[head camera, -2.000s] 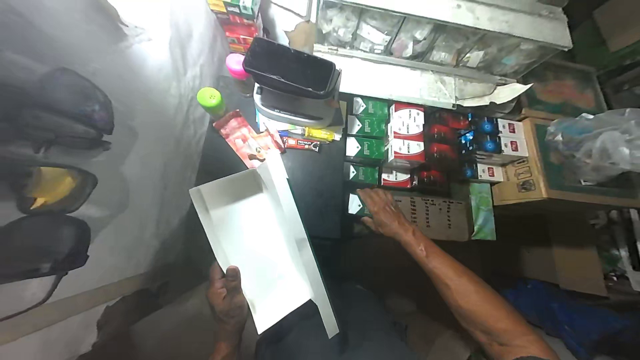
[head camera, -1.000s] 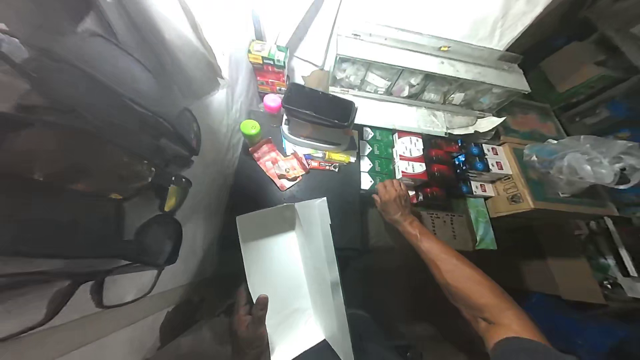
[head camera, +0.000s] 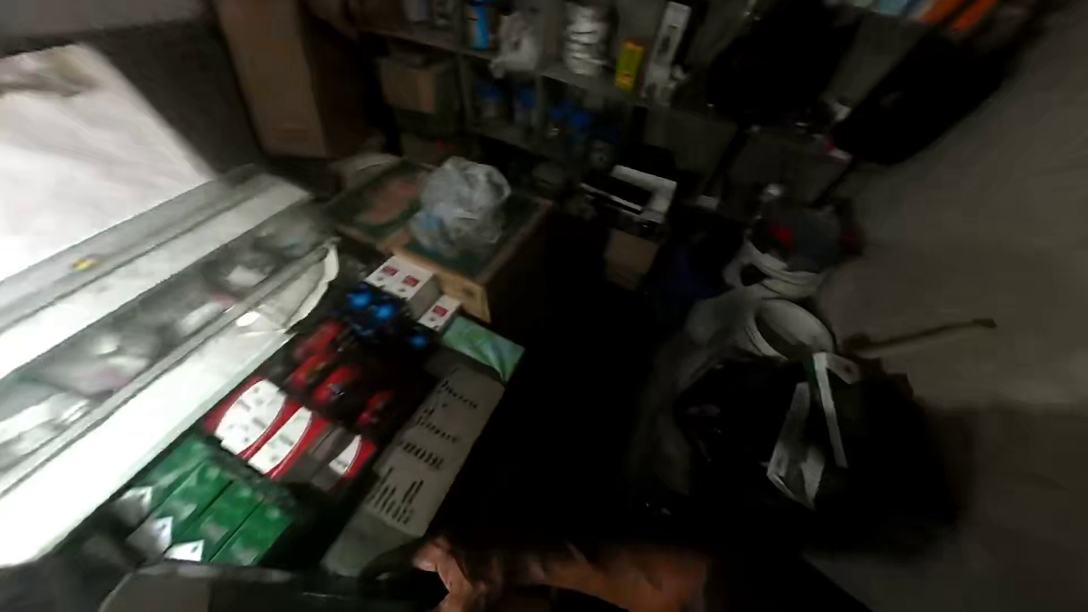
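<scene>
Blurred and cut off by the bottom edge, my right hand (head camera: 476, 574) is low in the head view, near a grey printed cardboard carton (head camera: 433, 442); whether it holds anything cannot be told. Left of the carton stand small packs in rows: green ones (head camera: 208, 501), red and white ones (head camera: 276, 425), dark red ones (head camera: 331, 370) and blue and black ones (head camera: 378, 314). White packs with red marks (head camera: 404, 279) and a light green pack (head camera: 483, 344) lie beyond. My left hand is out of view.
A long case with clear compartments (head camera: 153, 331) runs along the left. A clear plastic bag (head camera: 463, 204) sits on a wooden-edged box (head camera: 442, 280). Shelves with goods (head camera: 544, 76) stand at the back. To the right are a white bucket (head camera: 786, 327) and black bags (head camera: 816, 442).
The view has swung far to the right. My left hand and the white folded sheet or tray are out of view. My right hand is now beside the printed carton's near end.
</scene>
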